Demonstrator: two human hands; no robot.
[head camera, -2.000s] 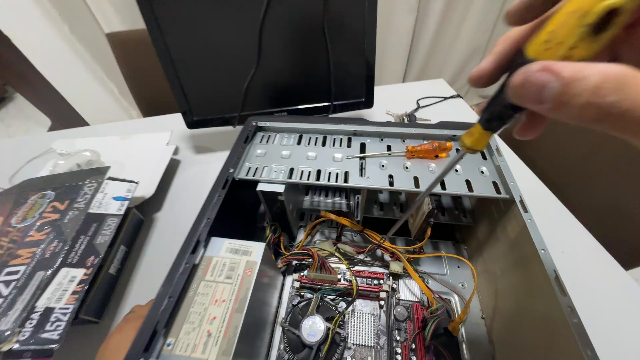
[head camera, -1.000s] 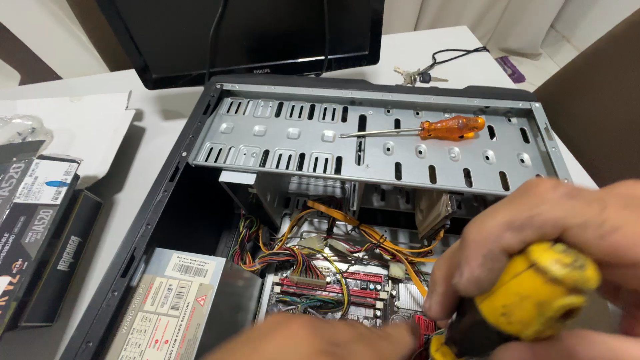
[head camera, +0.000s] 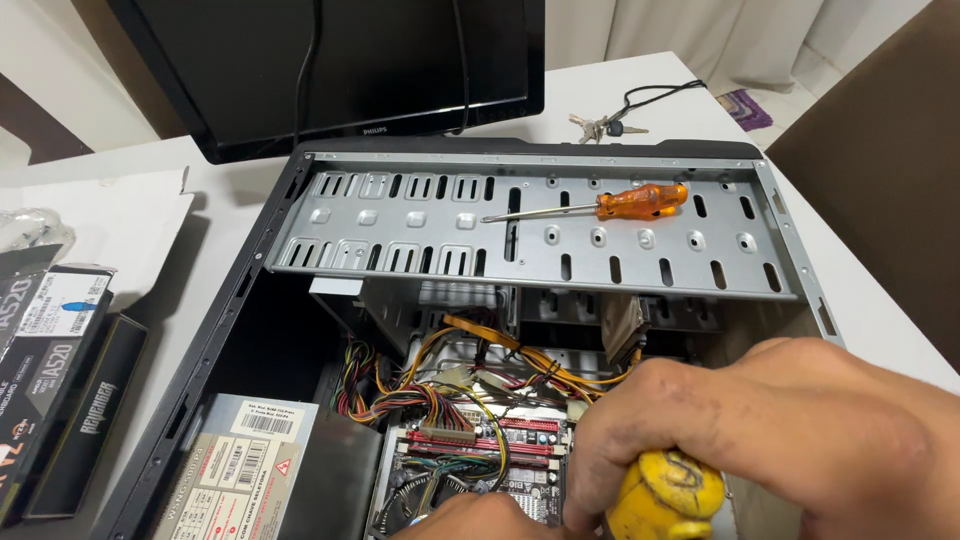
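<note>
My right hand (head camera: 720, 427) is closed around the yellow handle of a screwdriver (head camera: 666, 491), low over the right part of the motherboard; its tip is hidden. Beside it, my left hand (head camera: 476, 519) shows only partly at the bottom edge, by the CPU cooler fan (head camera: 420, 499), and its fingertips are hidden. The motherboard (head camera: 517, 476) lies inside the open computer case (head camera: 259, 256), with a bundle of coloured power cables (head camera: 420, 399) above it. An orange-handled screwdriver (head camera: 641, 202) rests on the metal drive cage (head camera: 412, 220).
The power supply (head camera: 247, 457) fills the case's lower left. Behind stand a monitor (head camera: 352, 67) and, on the white table (head camera: 585, 82), keys (head camera: 600, 127) on a black cord. Product boxes (head camera: 52, 405) lie at left, a brown chair (head camera: 885, 172) stands at right.
The right hand has brought the yellow screwdriver from above the case down to the motherboard. The left hand has moved from outside the case's left side to inside it. The view has shifted.
</note>
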